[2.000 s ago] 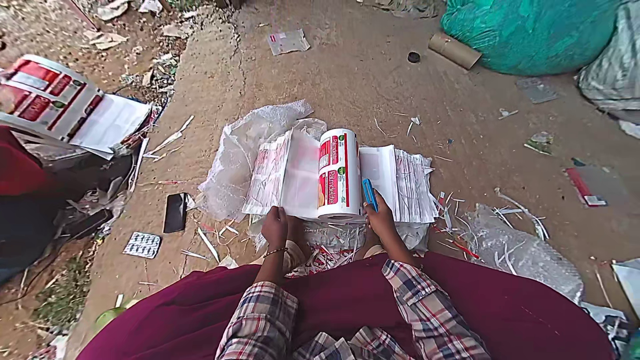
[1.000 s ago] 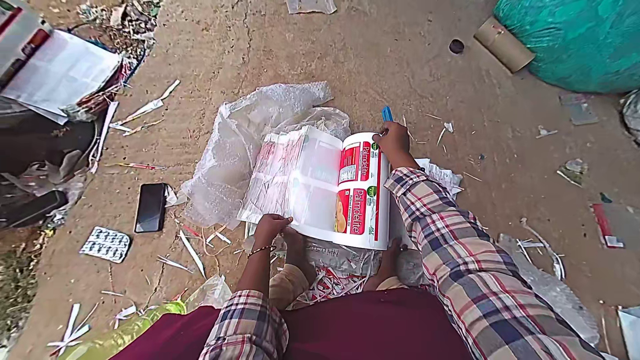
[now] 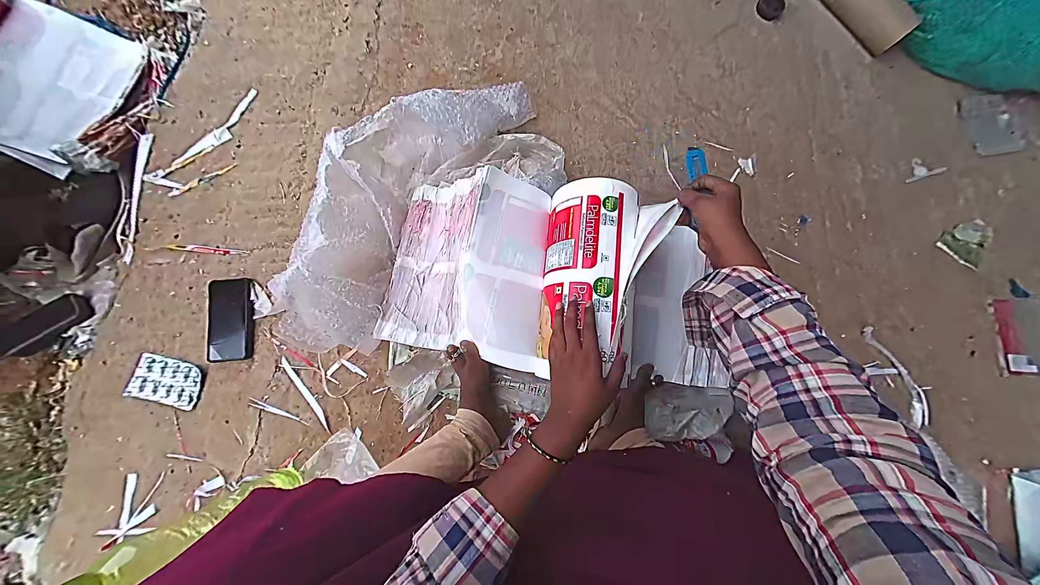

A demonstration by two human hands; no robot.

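A stack of printed packaging sheets (image 3: 508,268) lies spread on plastic wrap, its middle curled up into a roll with red and white print (image 3: 589,236). My left hand (image 3: 578,366) rests on the lower part of that curled print, fingers apart and pointing up. At the upper right of the stack, my right hand (image 3: 715,213) grips the corner of some white sheets, lifted off the pages beneath. A blue tool (image 3: 696,162) sticks out just above the right hand's fingers; its lower part is hidden, so its kind cannot be told. Bare feet flank the stack's near edge.
Crumpled bubble wrap (image 3: 349,219) lies left of the stack. Farther left are a black phone (image 3: 230,319) and a blister pack (image 3: 164,380). Paper strips (image 3: 305,394) litter the ground. A cardboard tube (image 3: 877,23) and green sack (image 3: 975,41) stand at the upper right; other sheets (image 3: 69,69) lie upper left.
My left hand has moved right, from the sheet's lower left edge onto the curled print. The printed sheet, wide a second ago, is now curled narrower, and white sheets are lifted at my right hand.
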